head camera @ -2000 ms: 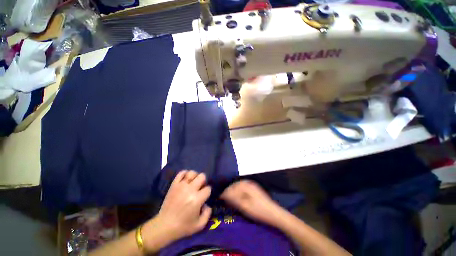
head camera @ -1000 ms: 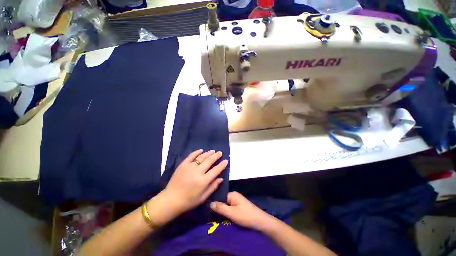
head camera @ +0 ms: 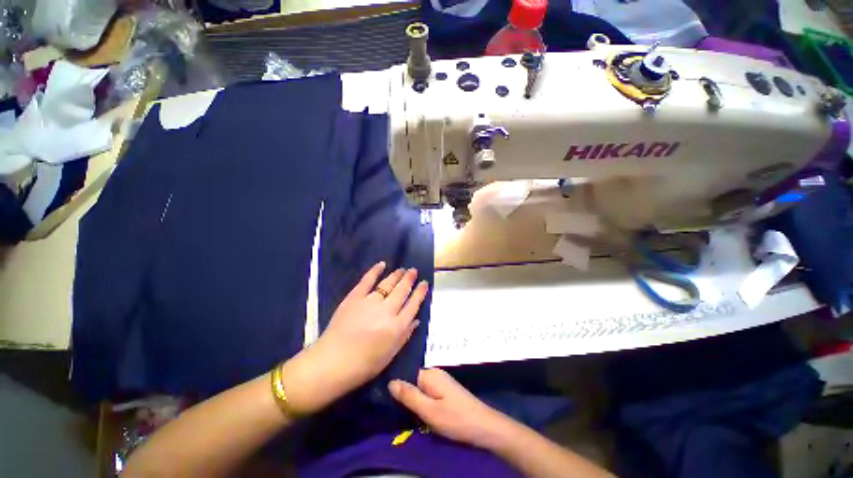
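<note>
A dark navy cloth strip runs from under the head of the white HIKARI sewing machine to the front table edge. Its right edge lies by the lit presser foot. My left hand lies flat on the strip, fingers slightly spread, pressing it. My right hand is at the table's front edge, thumb and fingers pinching the strip's lower right edge. A large navy panel lies flat to the left, with a narrow white gap between it and the strip.
Blue-handled scissors, pale scraps and a curled white strip lie under and right of the machine arm. A red-capped bottle stands behind. White scraps lie at left. Dark cloth hangs at lower right.
The strip has moved further back under and past the needle area, its top now beside the large panel. My left hand went from bunched to flat on it; the view shifted slightly.
</note>
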